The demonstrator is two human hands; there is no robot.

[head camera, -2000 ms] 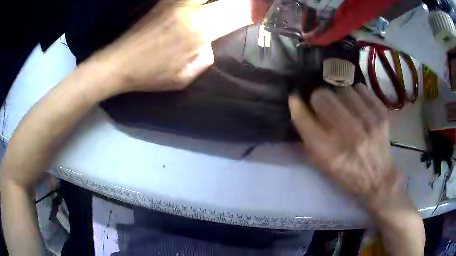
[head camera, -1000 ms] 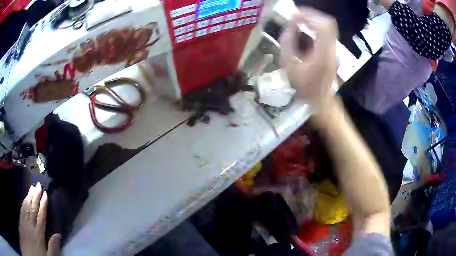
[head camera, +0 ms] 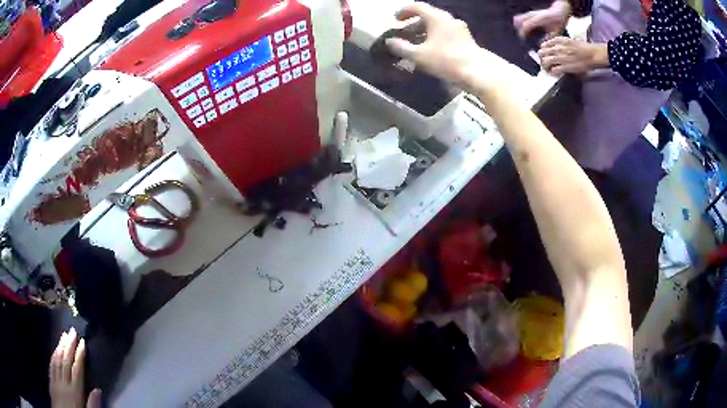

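Note:
My left hand is at the lower left, partly cut off, resting beside dark cloth with thumb and fingers apart. My right hand reaches to the top centre, above the far end of the white parts tray. Its thumb and forefinger are spread around a small dark piece; whether they grip it is unclear. More dark pieces lie in the tray below. The red-orange handled scissors lie on the machine bed, left of the red control panel.
White scrap lies in the tray's near compartment. Dark scraps lie below the panel, and a loose thread is on the white table. Another person's hands are at the upper right. Bags and a yellow item are below the table edge.
The view has swung right from the needle area to the panel and tray. My right hand has left the dark cloth and moved to the tray's far end. My left hand stays by the cloth.

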